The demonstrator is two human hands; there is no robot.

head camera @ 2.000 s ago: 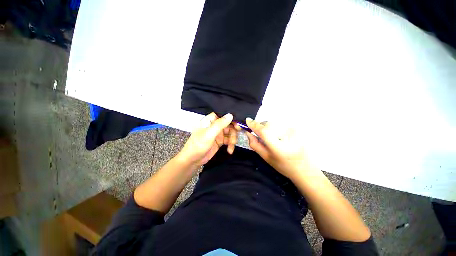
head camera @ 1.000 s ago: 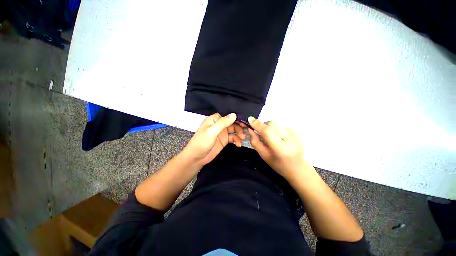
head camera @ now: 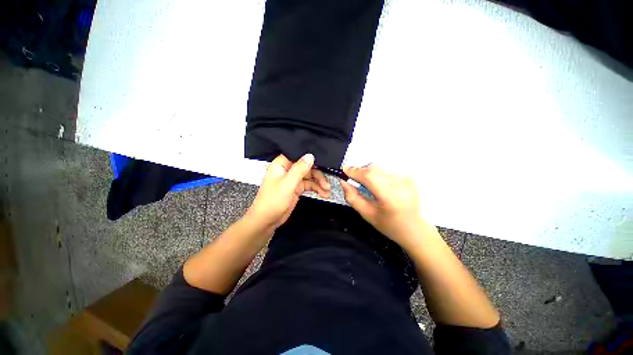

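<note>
A long black sleeve (head camera: 309, 62) lies on the white tabletop (head camera: 486, 125), running from the top edge of the view to the table's near edge. Its folded, stitched cuff (head camera: 295, 142) is at the near end. My left hand (head camera: 281, 188) pinches the cuff's edge between thumb and fingers. My right hand (head camera: 383, 201) is closed on small thread snips (head camera: 355, 184), whose dark tip points left at the cuff's near right corner. My right fingers hide most of the handle. Loose threads cannot be made out.
A blue crate (head camera: 198, 184) with black cloth is below the table's left edge. Black garments (head camera: 590, 31) lie at the far right edge, with more dark cloth at the upper left. A cardboard box (head camera: 121, 312) stands on the speckled floor at the lower left.
The sleeve and both hands appear slightly further left in view. My right hand has drawn a little away from my left, and the snips show more between them.
</note>
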